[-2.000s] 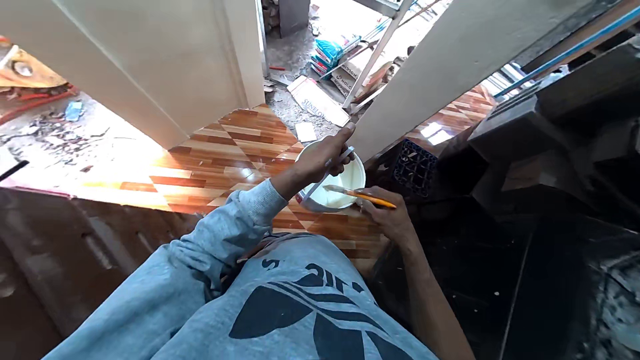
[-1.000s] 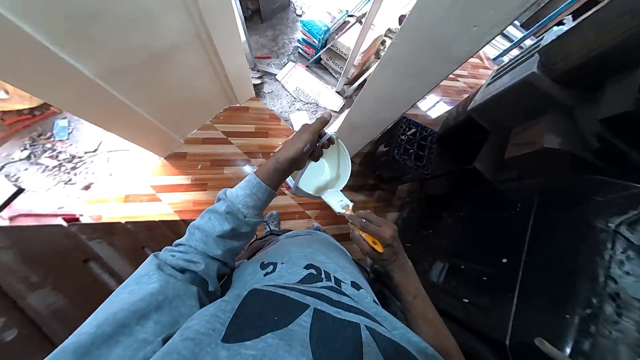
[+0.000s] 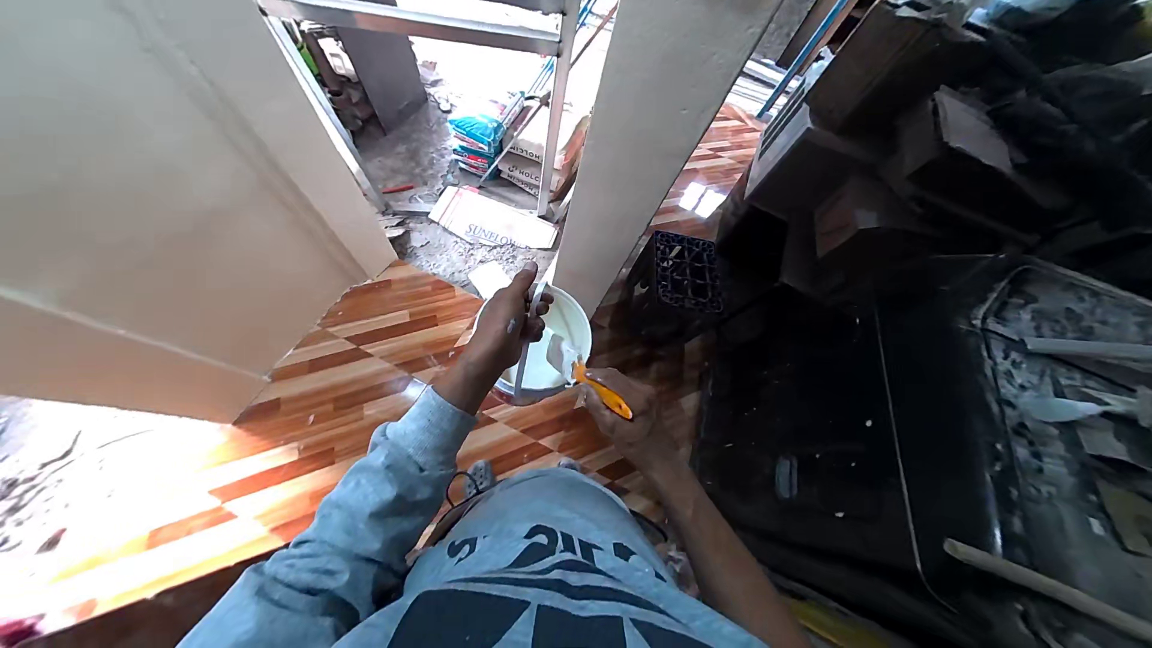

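Observation:
A white bucket [image 3: 576, 315] of white paint hangs from my left hand [image 3: 511, 322], whose fingers are closed around its handle. My right hand [image 3: 625, 412] grips a paintbrush [image 3: 605, 393] by its orange handle. The bristles, coated white, are over the bucket's opening at its lower right; whether they touch the paint or the inner wall I cannot tell. Small white specks mark my left hand.
Beige wall faces [image 3: 180, 225] stand on the left and a beige pillar [image 3: 661, 117] rises just beyond the bucket. A dark plastic crate [image 3: 688, 273], stacked boxes [image 3: 958, 135] and a black surface [image 3: 810, 432] lie to the right. Cement bags [image 3: 522, 169] and cardboard [image 3: 493, 219] lie ahead.
The brush, crossing the bucket two seconds ago, was at the lower right rim one second ago and is now over the opening again. Both hands have kept their holds.

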